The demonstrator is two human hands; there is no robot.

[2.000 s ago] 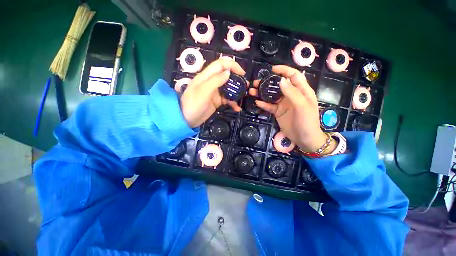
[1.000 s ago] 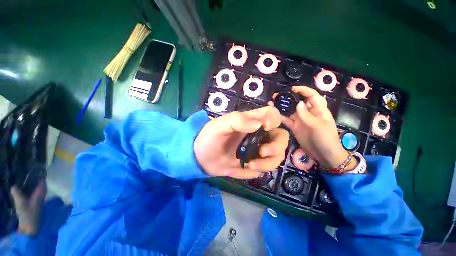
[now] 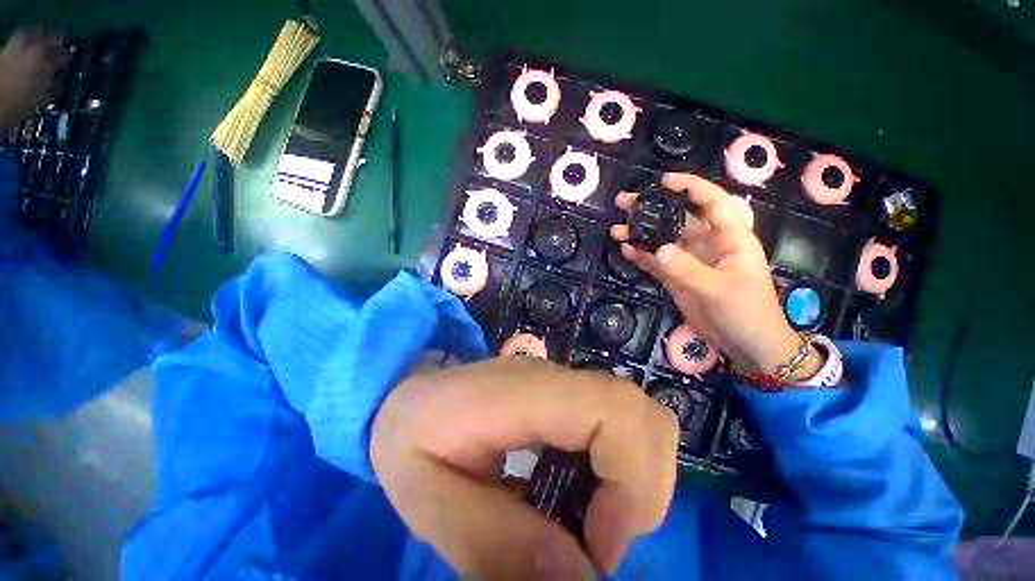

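Note:
My left hand [image 3: 522, 454] is large and close to the camera at the bottom centre. Its fingers curl around a black smartwatch [image 3: 562, 486], whose face shows faint text lines and is partly hidden. My right hand [image 3: 726, 284] holds another black smartwatch [image 3: 656, 218] by its rim between thumb and fingers, above the tray; its face looks dark. The black component tray [image 3: 808, 241] lies below, holding pink smartwatches [image 3: 611, 115] and black smartwatches [image 3: 613, 322] in its pockets. One pocket holds a blue-lit disc [image 3: 802, 305].
Wooden sticks [image 3: 267, 91], a smartphone [image 3: 327, 136], a blue pen [image 3: 178, 216] and a dark rod [image 3: 394, 182] lie left of the tray. Another person's hand [image 3: 28, 74] and blue sleeve are at the far left beside a dark tray [image 3: 104, 136]. A cable lies at right.
My left hand has moved with its watch down and closer to the camera. The right hand's watch no longer shows lit text. The other person's arm and the dark tray at left have moved.

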